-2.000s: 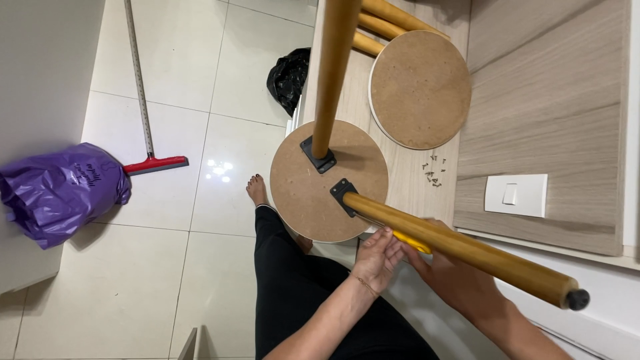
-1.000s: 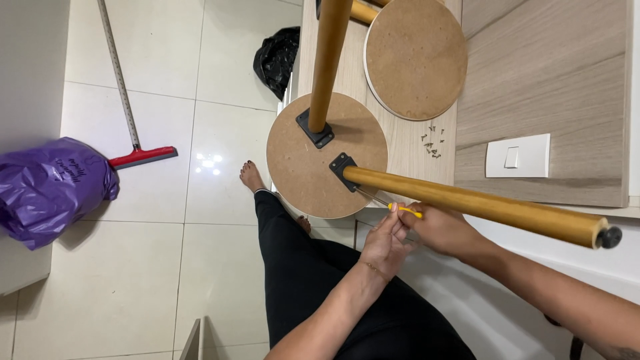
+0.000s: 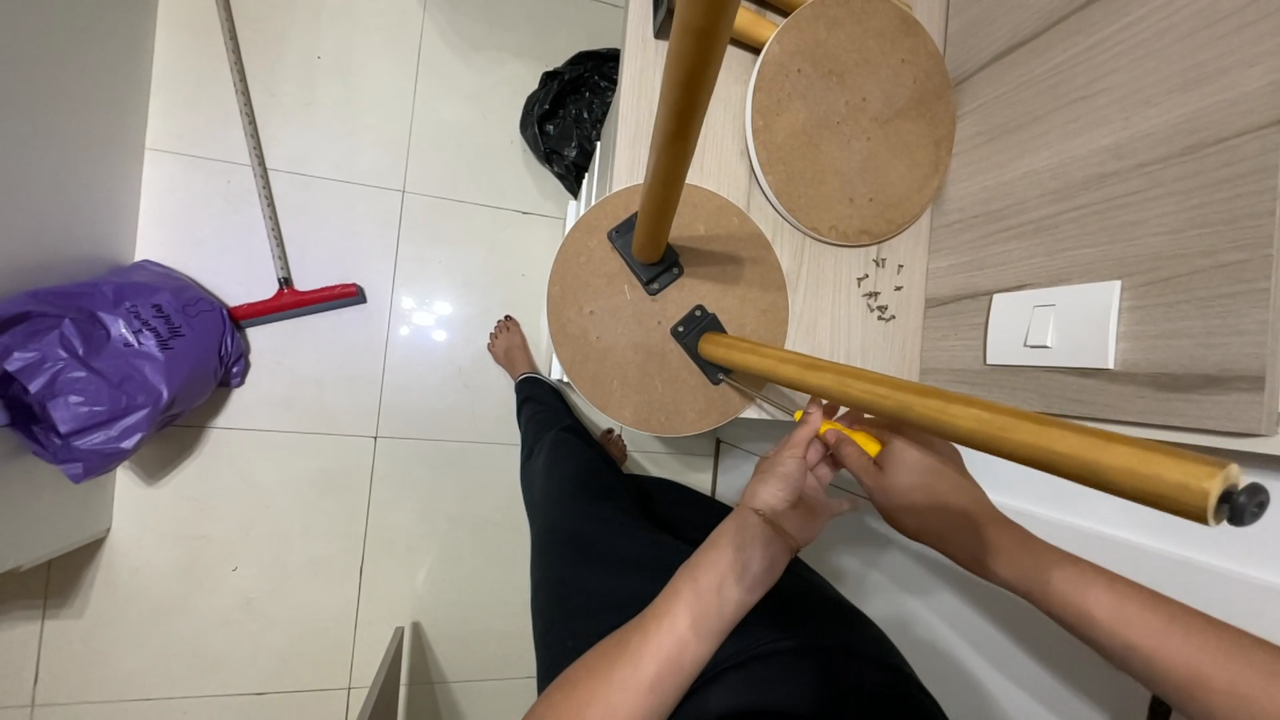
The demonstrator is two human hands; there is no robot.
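Note:
My right hand [image 3: 915,480] is closed around the yellow handle of a screwdriver [image 3: 852,438]. Its thin shaft reaches to a corner of the black bracket [image 3: 699,343] that joins a wooden leg [image 3: 960,412] to a round fiberboard disc [image 3: 610,350]. At the front end of the handle, the fingers of my left hand [image 3: 790,480] pinch the tool. A second wooden leg [image 3: 685,120] rises from another black bracket [image 3: 645,255] on the same disc. Whether the tip sits in a screw head is too small to tell.
Several loose screws [image 3: 876,295] lie on the wood-grain surface [image 3: 830,295] beside another round disc [image 3: 852,120]. More wooden legs [image 3: 752,28] lie behind it. A light switch [image 3: 1052,325] is at right. On the floor are a black bag [image 3: 572,118], a red squeegee [image 3: 298,300] and a purple bag [image 3: 130,360].
Both hands stay at the screwdriver beside the leg. More of the yellow handle and the shaft now show than one second ago.

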